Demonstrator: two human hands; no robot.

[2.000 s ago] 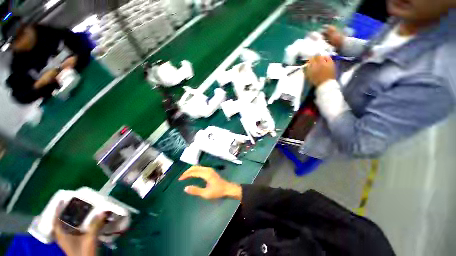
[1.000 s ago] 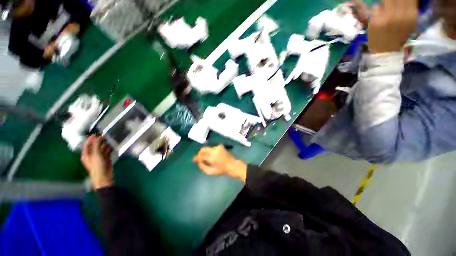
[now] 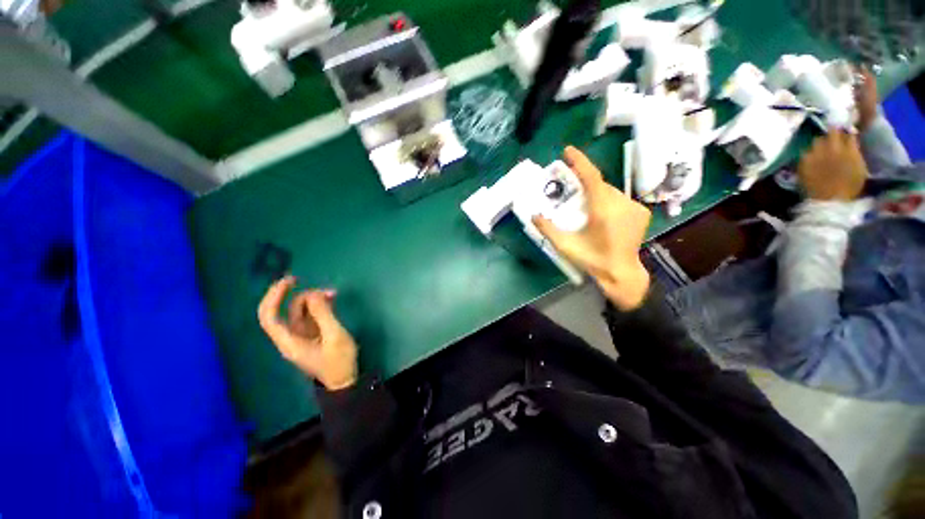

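Note:
My right hand (image 3: 607, 228) grips a white camera housing (image 3: 527, 193) over the near right part of the bench. A round dark opening shows on the housing's upper face, and a white arm sticks out to its left. My left hand (image 3: 309, 329) is empty, fingers apart and curled, over the bench near its front edge. A small black plate (image 3: 270, 261) lies on the green mat just beyond my left fingertips.
The screw feeder (image 3: 406, 112) stands at the back middle, with pale tangled loops (image 3: 483, 115) beside it. Waiting units (image 3: 669, 142) are piled at right near a neighbouring worker's hands (image 3: 834, 167). A blue bin (image 3: 152, 345) is at left. A white housing (image 3: 279, 41) lies on the conveyor.
My right hand has taken hold of a housing. My left hand has left the feeder's side and is now empty near the bench front. The view has swung left, bringing the blue bin further in.

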